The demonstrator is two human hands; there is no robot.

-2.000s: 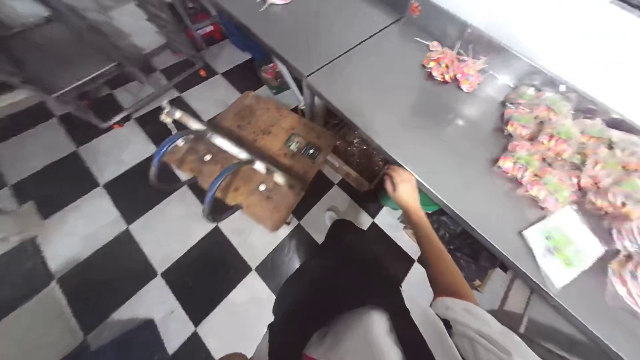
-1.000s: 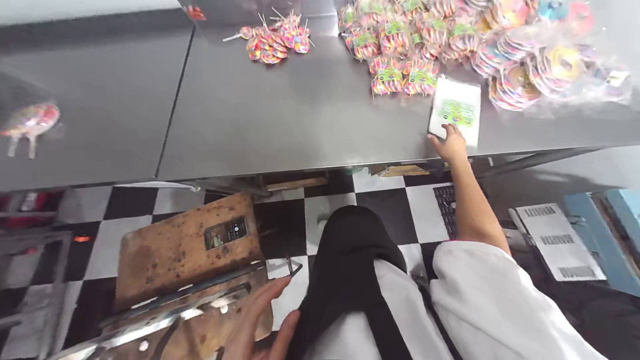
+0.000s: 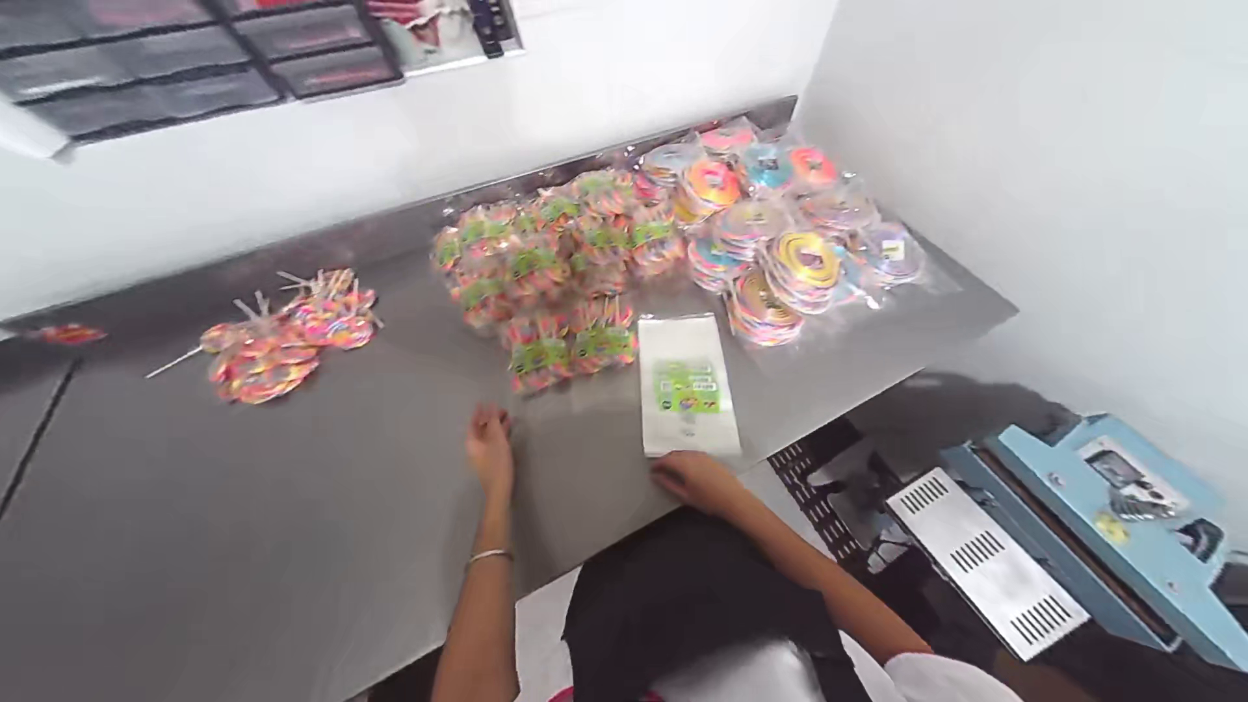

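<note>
My right hand (image 3: 694, 480) rests at the near end of a stack of printed clear plastic bags (image 3: 688, 385), its curled fingers at the lower edge; whether they grip it is unclear. My left hand (image 3: 489, 439) is over the grey metal table (image 3: 370, 507), left of the stack, its fingers loosely bent and apparently holding nothing. Beyond the hands lie several bagged bundles of lollipops with green labels (image 3: 536, 273). Loose wrapped lollipops (image 3: 263, 370) lie in a pile to the left. Bagged ring-shaped, coloured candies (image 3: 770, 249) sit to the right of the bundles.
A light blue sealing machine (image 3: 1111, 526) with a slotted white metal shelf (image 3: 985, 561) stands at the right, beside the table. A black plastic crate (image 3: 814, 502) is below the table edge. A single red wrapped candy (image 3: 70, 334) lies far left. White walls border the table.
The view has swung round to face the table. My left hand has come from over the floor side to above the tabletop. My right hand now sits at the bag stack's near edge.
</note>
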